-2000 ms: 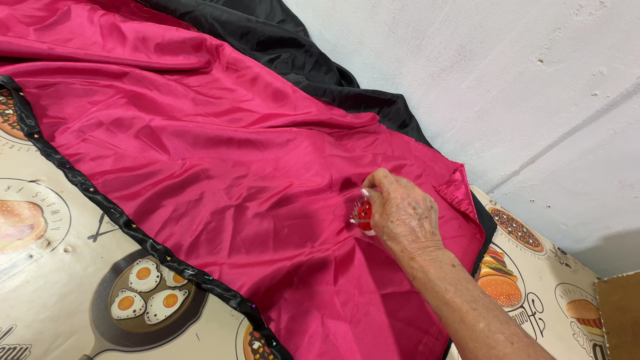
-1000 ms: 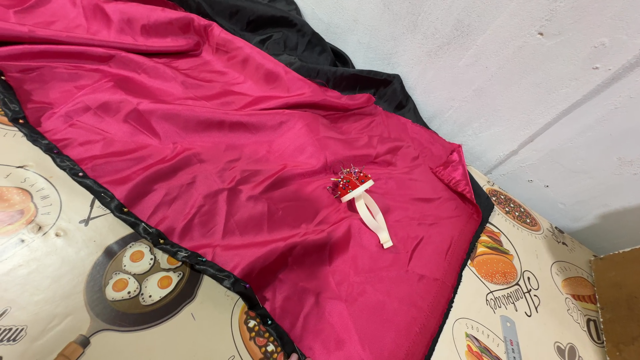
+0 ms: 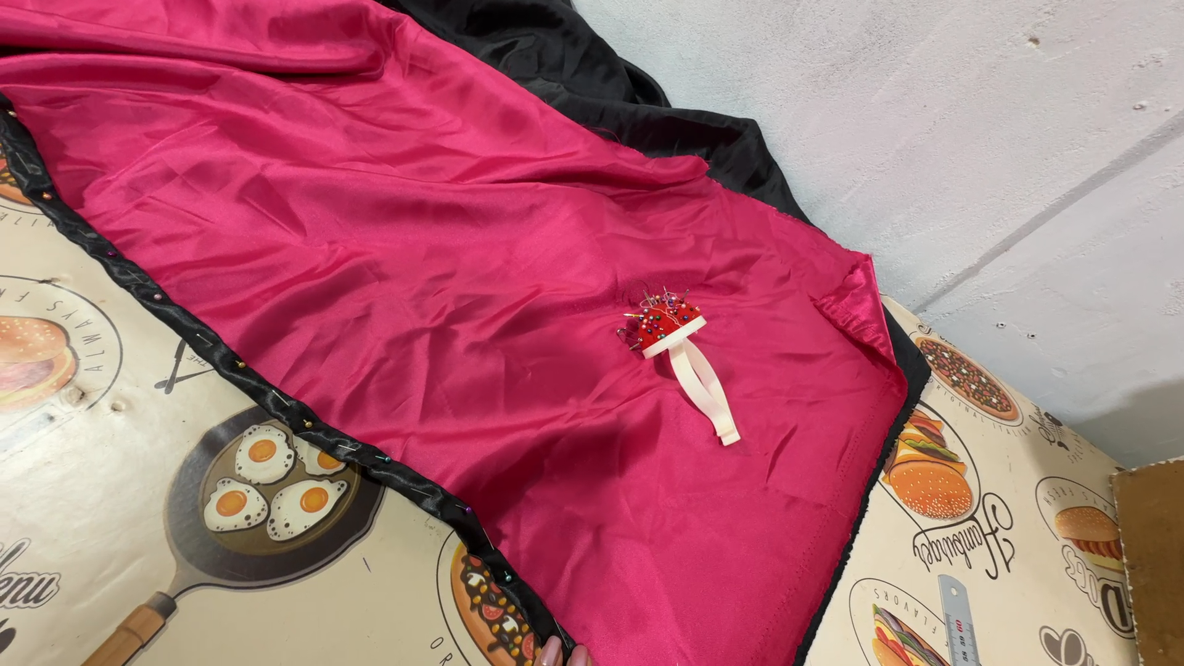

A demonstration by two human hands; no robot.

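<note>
Pink satin fabric with a black edging lies spread over the table, and pins with coloured heads run along that edging. On the pink fabric rests a red wrist pincushion, stuck full of pins, with its white strap lying toward the lower right. At the bottom edge of the view, two fingertips of a hand touch the black edging; which hand it is, and what its other fingers do, cannot be told. Nothing else of either hand shows.
Black fabric lies bunched behind the pink, against a white wall. A food-print tablecloth covers the table. A metal ruler lies at the lower right, near a brown board or box at the right edge.
The hand that held the pincushion over the fabric two seconds ago has let it go and left that spot. The pincushion now lies on the pink fabric.
</note>
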